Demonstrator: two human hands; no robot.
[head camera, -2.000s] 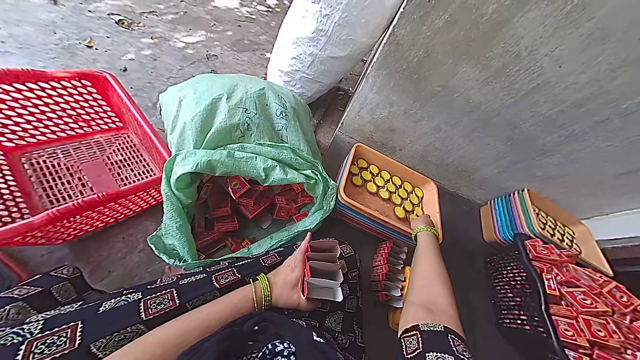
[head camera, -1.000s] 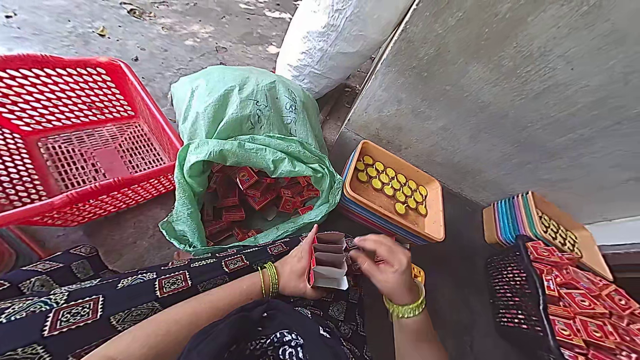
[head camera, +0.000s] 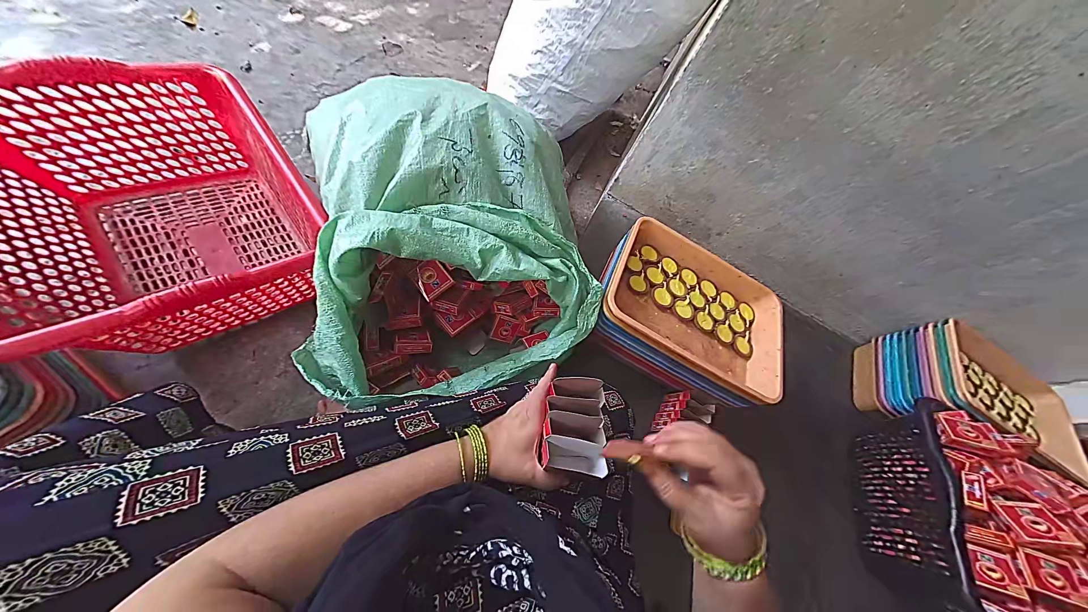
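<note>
My left hand grips a row of small open cardboard boxes, red outside and grey inside, their openings facing me. Just right of them, my right hand pinches a small reddish-brown piece with something yellow at its underside; blur hides exactly what it is. Beyond that hand, more small red boxes lie beside my lap. An orange plastic tray on top of a stack holds several yellow-topped round pieces. In front of my lap, a green woven sack gapes open over many red boxes.
At the left stands a red plastic basket. On the right, a black basket is heaped with red packets, near another tray stack. A white sack and a grey wall lie beyond.
My right hand was at the orange tray two seconds ago, then over the open boxes. Now it is just right of them with a small piece in its fingers. My left hand keeps hold of the boxes.
</note>
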